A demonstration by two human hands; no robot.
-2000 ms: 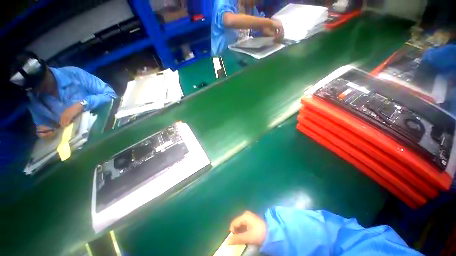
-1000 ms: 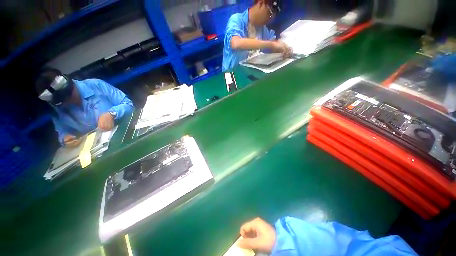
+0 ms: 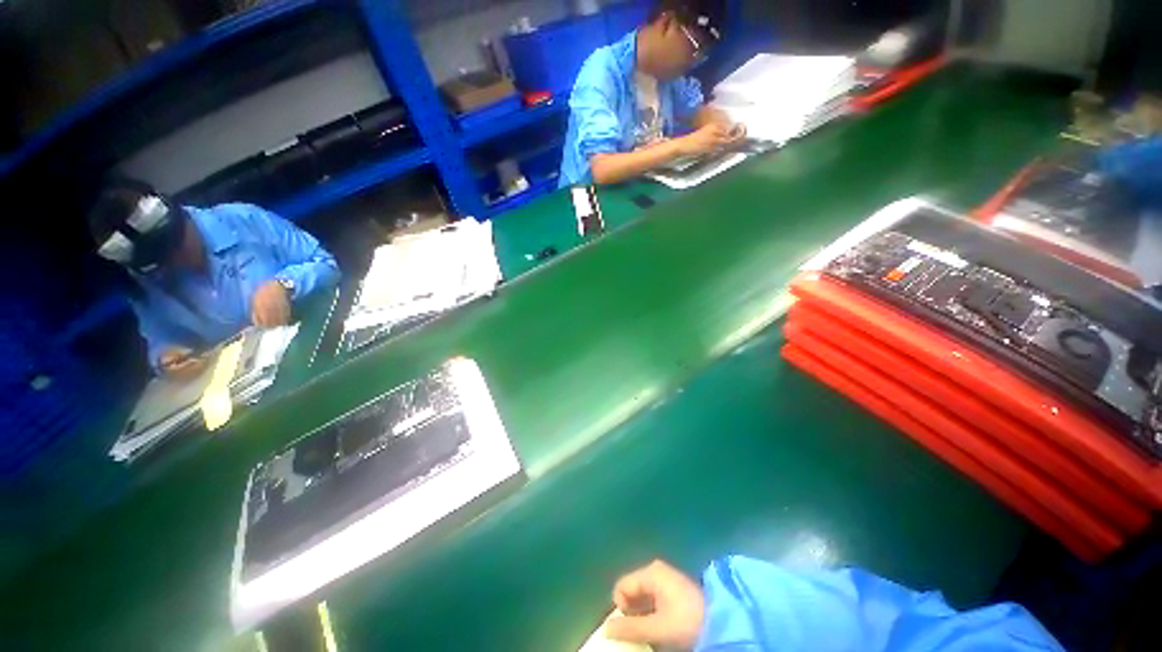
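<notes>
My right hand (image 3: pixel 659 605), bare in a blue sleeve, is at the bottom edge, fingers closed on a pale-yellow backing sheet (image 3: pixel 617 636). Most of the sheet is cut off by the picture's edge. My left hand is not in view. An open laptop base (image 3: pixel 363 465) lies tilted on a pale white border on the green surface, ahead and to the left, not touched by my hand. At the right, another open laptop base (image 3: pixel 1007 312) lies on top of a stack of red trays (image 3: pixel 943 420).
A black strip with yellow edges (image 3: pixel 296 629) shows at the bottom left. Two people in blue smocks work opposite, beside piles of white sheets (image 3: pixel 427 274). One has a yellow strip (image 3: pixel 221 385) before them. A blue sleeve and another red tray (image 3: pixel 1019 191) are at the far right.
The view shifted between the earlier frames. Since then, the laptop base on the left has slid a little left and nearer. The person opposite at the top has brought both hands together. My right hand stays put.
</notes>
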